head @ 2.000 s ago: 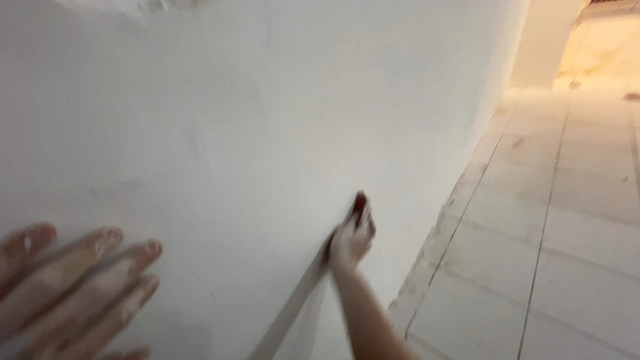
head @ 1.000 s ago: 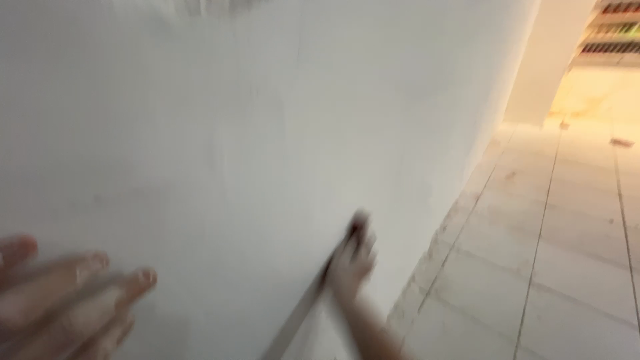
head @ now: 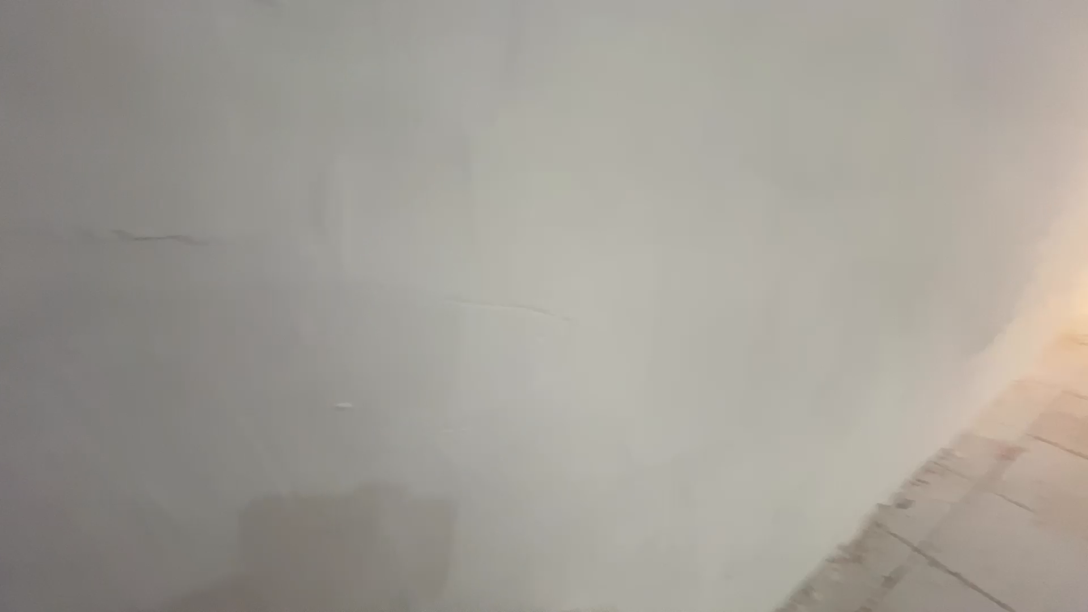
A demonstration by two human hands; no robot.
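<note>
A pale grey-white wall [head: 595, 255] fills most of the head view, and its surface looks smooth and slightly blurred. A thin dark crack or line [head: 160, 237] marks it at the left, and a fainter ridge [head: 510, 307] runs near the middle. Below these sits a small white speck [head: 343, 405]. A darker brownish patch [head: 348, 544], whose nature I cannot tell, shows low on the wall. Neither my left hand nor my right hand is in view, so what they hold or touch is hidden.
At the lower right, a tiled floor [head: 1003, 535] with dark joints meets the foot of the wall. Rough crumbs or residue [head: 901, 501] line that edge. Warm light falls on the far right side.
Both hands have left the picture, along with the long thin tool that the right one held. The view has shifted considerably, with less floor showing.
</note>
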